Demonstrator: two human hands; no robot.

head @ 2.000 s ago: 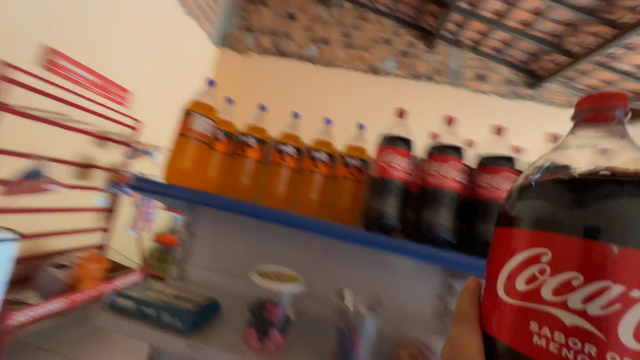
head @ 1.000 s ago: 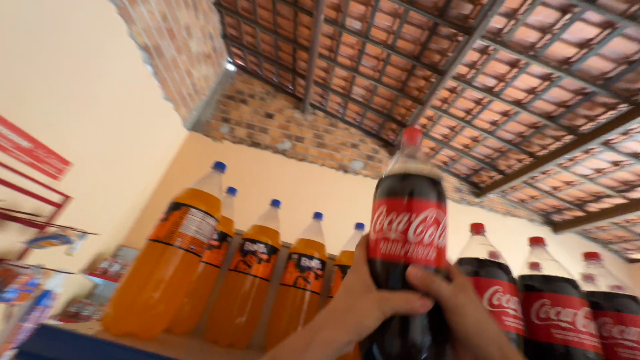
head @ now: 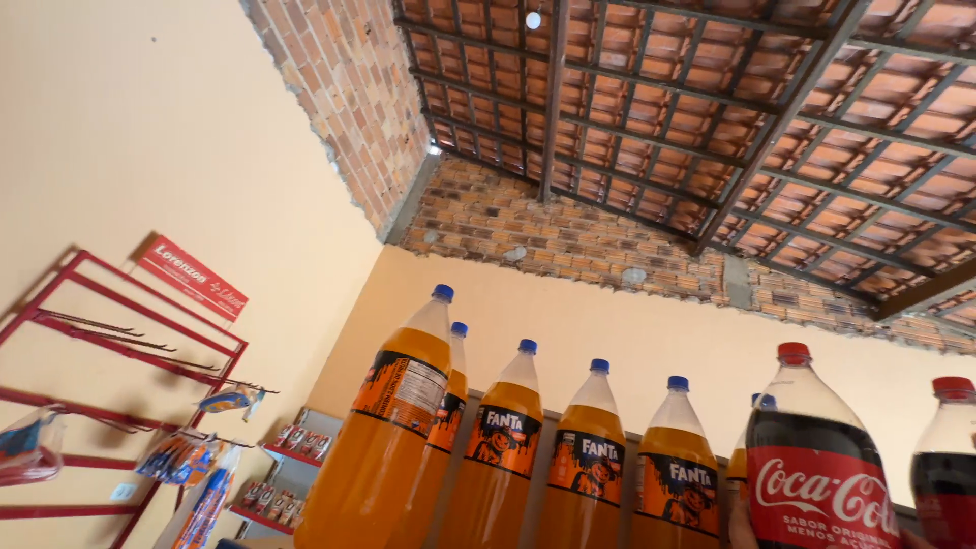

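A large Coca-Cola bottle (head: 820, 457) with a red cap and red label stands upright at the lower right. Fingers of my left hand (head: 740, 526) press on its left side near the bottom edge. At its right side only a small part of my right hand (head: 913, 540) shows, against the bottle. To the left is a row of Fanta bottles (head: 499, 457) with orange drink and blue caps. Another cola bottle (head: 945, 465) stands at the right edge. The lower parts of the held bottle and of both hands are out of view.
A red metal rack (head: 152, 351) with hanging packets (head: 179, 457) is on the left wall. Behind it, a small shelf (head: 293, 455) holds packaged goods. The blue shelf edge (head: 252, 544) barely shows below the Fanta bottles. Tiled roofing (head: 686, 114) is overhead.
The held cola bottle has gone from in front of the Fanta bottles to the right end of their row, lower in view. My hands have moved with it and now show only at its sides.
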